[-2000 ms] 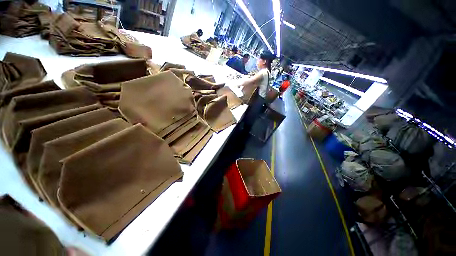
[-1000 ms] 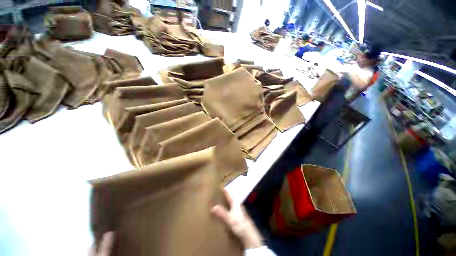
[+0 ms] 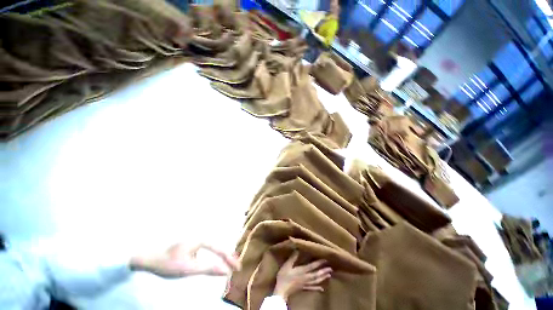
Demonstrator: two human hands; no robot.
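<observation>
A fanned row of brown fabric bag pieces (image 3: 297, 209) lies on the white table, overlapped like cards. My right hand (image 3: 303, 277) rests flat on the nearest piece (image 3: 348, 289), fingers spread, with the wrist cut by the bottom edge. My left hand (image 3: 188, 260) is at the left side of the row. Its fingertips reach the outer edge of the near pieces, thumb and fingers apart; it is blurred, and no piece shows held in it. Another brown piece (image 3: 424, 266) with angled corners lies right of the row.
The white table (image 3: 133, 163) curves across the view. More brown stacks lie at the far left (image 3: 85, 54), along the back (image 3: 261, 79) and at the right (image 3: 406, 145). Shelves with cartons (image 3: 433, 112) and windows (image 3: 485, 97) stand behind.
The view has swung left. The piece that was between both hands now lies at the near end of the row, my right hand on it and my left hand at the row's edge.
</observation>
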